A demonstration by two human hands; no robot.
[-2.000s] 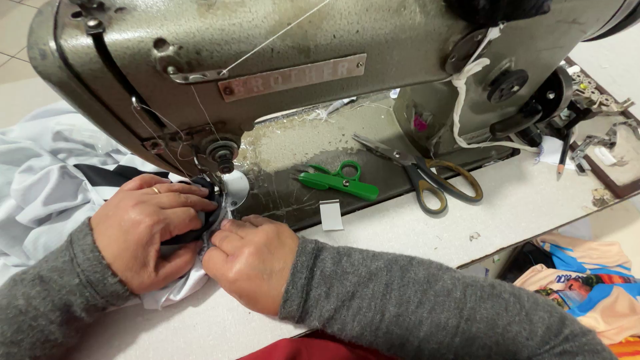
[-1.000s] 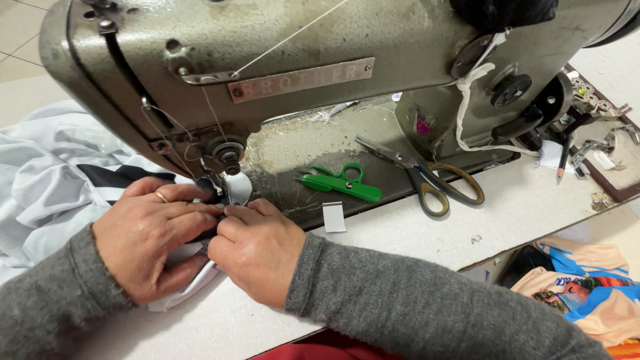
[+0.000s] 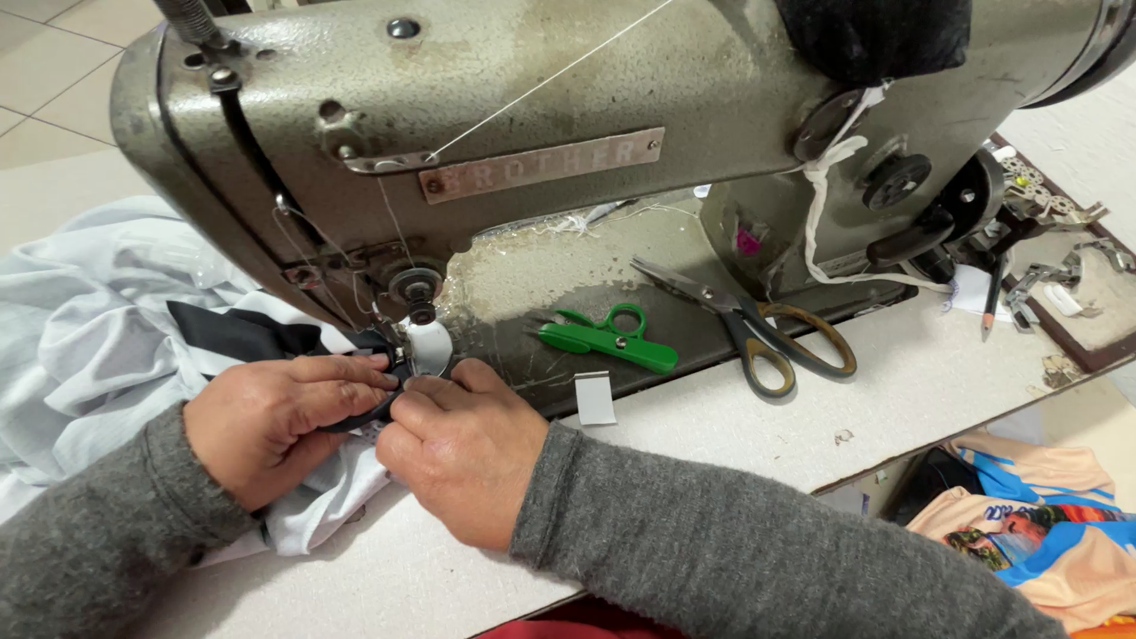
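A green-grey Brother industrial sewing machine (image 3: 532,115) spans the view. White fabric (image 3: 115,275) with a black strip (image 3: 235,333) lies left of its needle area. My left hand (image 3: 284,417) presses with spread fingers on the black cloth just in front of the presser foot (image 3: 398,351). Close beside it, my right hand (image 3: 466,448) pinches the edge of the same cloth with curled fingers. The needle tip and the seam are mostly hidden by my fingers. White thread runs down from the machine's arm to the needle area.
Green thread snips (image 3: 608,344) and dark-handled scissors (image 3: 754,328) lie on the machine bed, the scissors reaching onto the table. A small white label (image 3: 595,398) sits near its edge. At right are a pencil (image 3: 994,293), metal parts (image 3: 1047,275) and printed fabric (image 3: 1056,532) below.
Since one second ago the ringed finger of my left hand has become hidden, and the hand lies flatter by the presser foot. My right hand stays close by it, at the cloth edge.
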